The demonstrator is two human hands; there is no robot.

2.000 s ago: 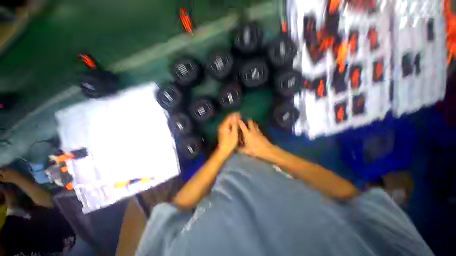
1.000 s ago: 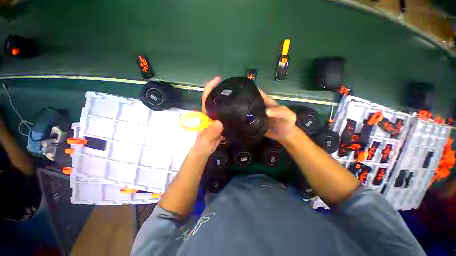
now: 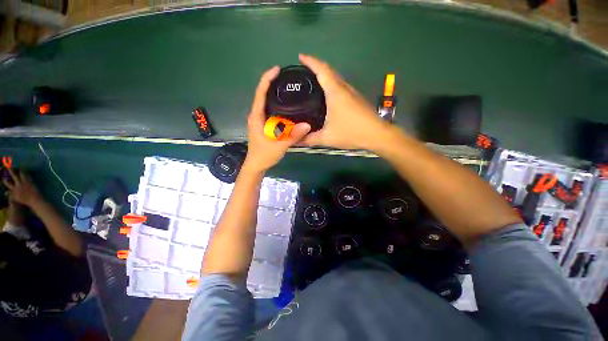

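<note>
A round black speaker unit (image 3: 293, 96) with a pale logo on its round end is held between both hands over the green belt. An orange strap (image 3: 279, 127) sticks out at its lower left. My left hand (image 3: 265, 136) grips its left side, with the thumb beside the strap. My right hand (image 3: 337, 110) grips its right side, with fingers along the upper right edge and the thumb near the bottom. The sides under my hands are hidden.
Several units (image 3: 349, 197) cluster before my body. A left parts tray (image 3: 180, 250) has one unit (image 3: 227, 162) at its upper corner. A right tray (image 3: 545, 174) holds black-and-orange inserts. The belt (image 3: 220, 60) carries a tool-like orange-black item (image 3: 388, 96). Another worker's hand (image 3: 23, 190) shows at left.
Both hands have carried the speaker unit farther forward over the belt. Its logo end now faces up more squarely, and the strap lies closer against it.
</note>
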